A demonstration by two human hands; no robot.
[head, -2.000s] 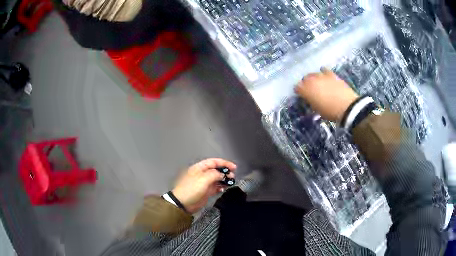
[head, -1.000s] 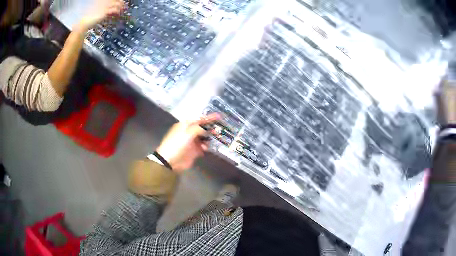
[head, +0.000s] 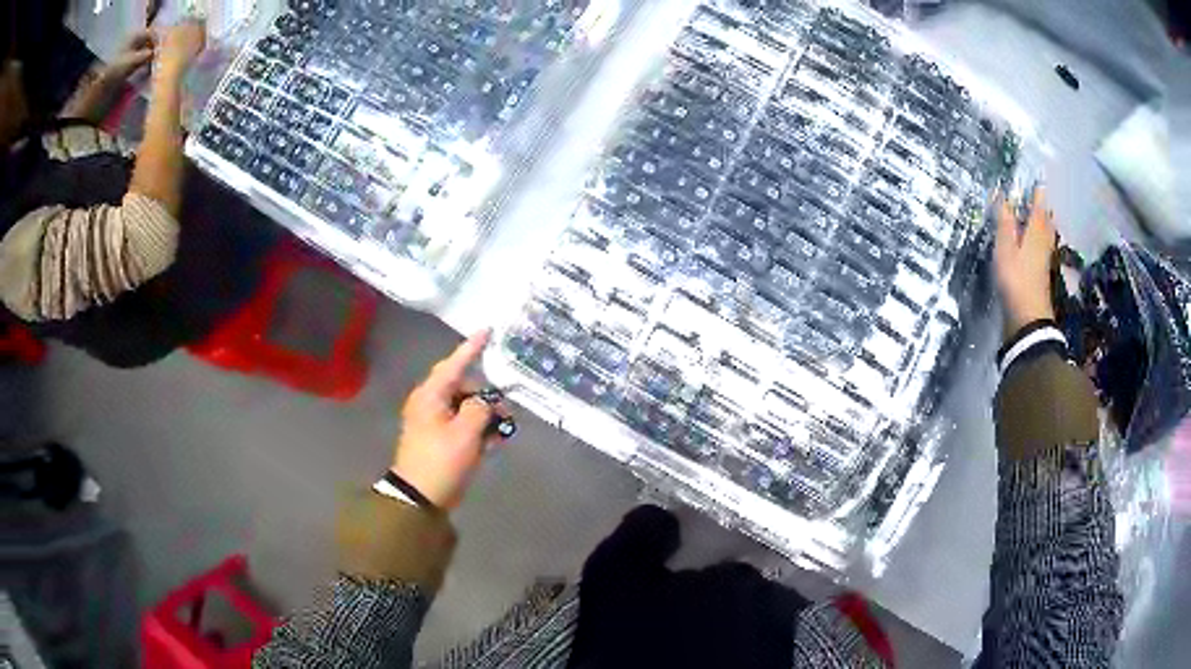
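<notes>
A large clear compartment tray (head: 771, 503), its pockets filled with rows of small black parts, lies slanted on the white benchtop in front of me. My left hand (head: 442, 425) is at the tray's near left corner, index finger extended to the edge, with small black parts (head: 496, 416) held in the other fingers. My right hand (head: 1027, 261) rests at the tray's right edge with fingers spread; nothing shows in it.
A second filled tray (head: 327, 183) lies to the left. Another person's arm (head: 159, 157) is beside it. Red stools (head: 307, 327) stand on the floor. A dark shiny bag (head: 1149, 333) is right of my right hand. A small black part (head: 1067, 77) lies at the back right.
My view has turned towards the bench. My right hand, at the far right edge of view a second ago, is now at the tray's right side. My left hand remains near the tray's left corner.
</notes>
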